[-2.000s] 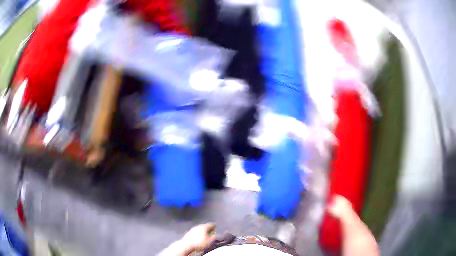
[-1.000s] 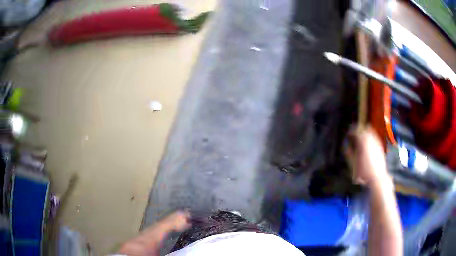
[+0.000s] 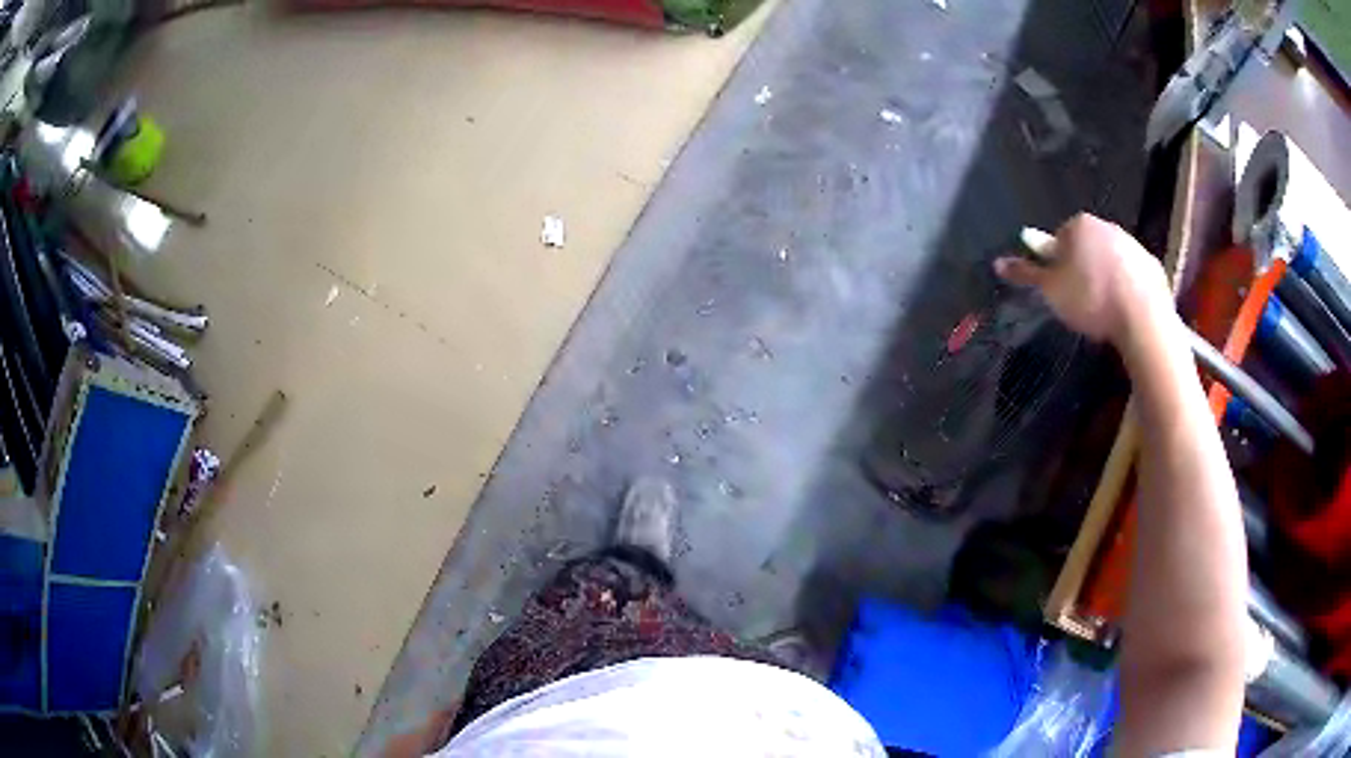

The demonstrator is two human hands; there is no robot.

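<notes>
My right hand (image 3: 1096,282) is closed around the thin metal fabric roll bar (image 3: 1252,393) near its pale tip, which sticks out past the fingers. The bar runs down to the right, behind my forearm, towards the red fabric roll (image 3: 1326,511) at the right edge. The red roll is cut off by the picture's rim and lies over the roller bars. Of my left arm, only a sliver of skin shows at the bottom edge, left of my shirt; the hand's grip cannot be seen.
Grey roller bars (image 3: 1304,348) and an orange end plate (image 3: 1222,296) are at right, beside a white paper roll (image 3: 1282,178). A blue fabric roll (image 3: 926,674) lies below. Beige sheeting (image 3: 400,326) covers the left floor; a blue panelled box (image 3: 119,481) stands far left.
The view has swung from the floor rolls to the aisle and cradle. My right hand has moved up onto the bar's end. My left hand has dropped almost out of view.
</notes>
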